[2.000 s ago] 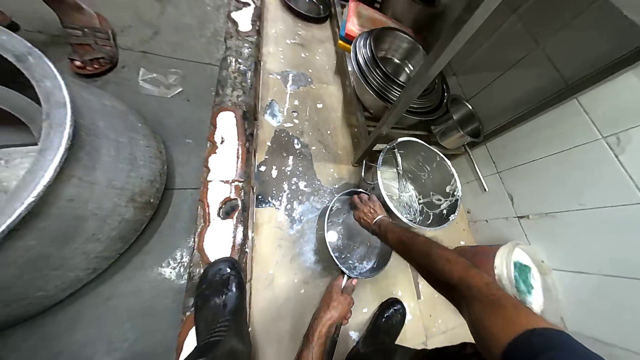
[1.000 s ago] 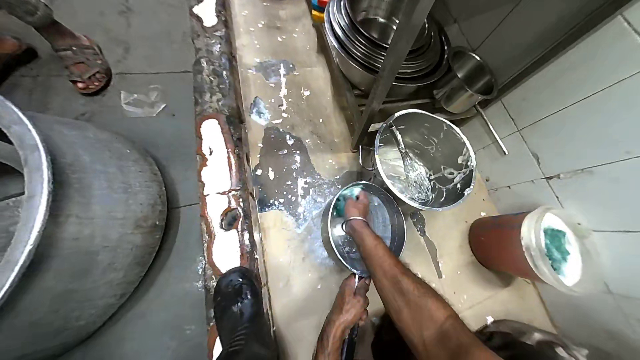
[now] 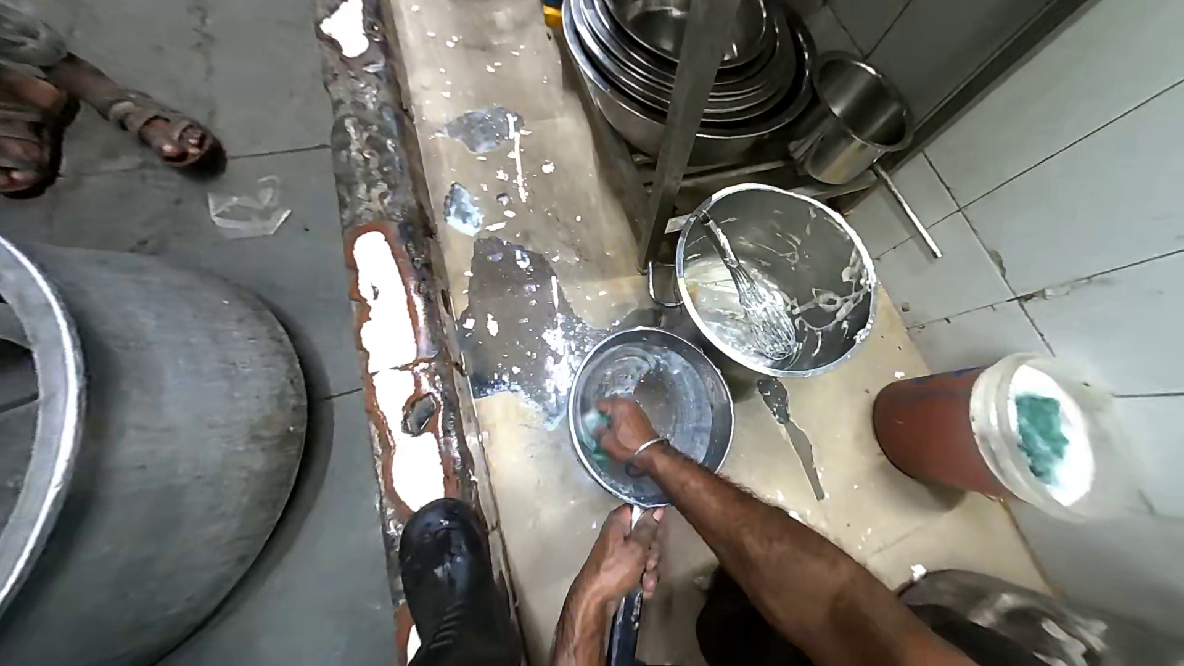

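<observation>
A round metal frying pan (image 3: 680,407) with soapy film inside lies low in the middle of the view. My left hand (image 3: 624,555) is closed around its dark handle near the rim. Inside the pan, my right hand (image 3: 627,430) presses a green scouring pad (image 3: 595,433) against the left part of the inner surface. Just beyond stands a deep steel pot (image 3: 777,199) streaked with white residue, a wire whisk (image 3: 754,301) leaning in it. To the right is a reddish-brown bucket (image 3: 934,430) whose pale top holds white matter and another green scouring pad (image 3: 1041,437).
Nested steel bowls (image 3: 638,120) and a steel saucepan (image 3: 856,116) sit on a metal rack at the top. A large metal vessel (image 3: 176,398) fills the left. A broken ledge (image 3: 407,370) runs beside my boot (image 3: 453,583). Another person's sandaled feet (image 3: 166,129) are upper left.
My right hand, with the green pad, has moved to the left part of the pan. My left hand stays at the handle. The view has shifted since two seconds ago.
</observation>
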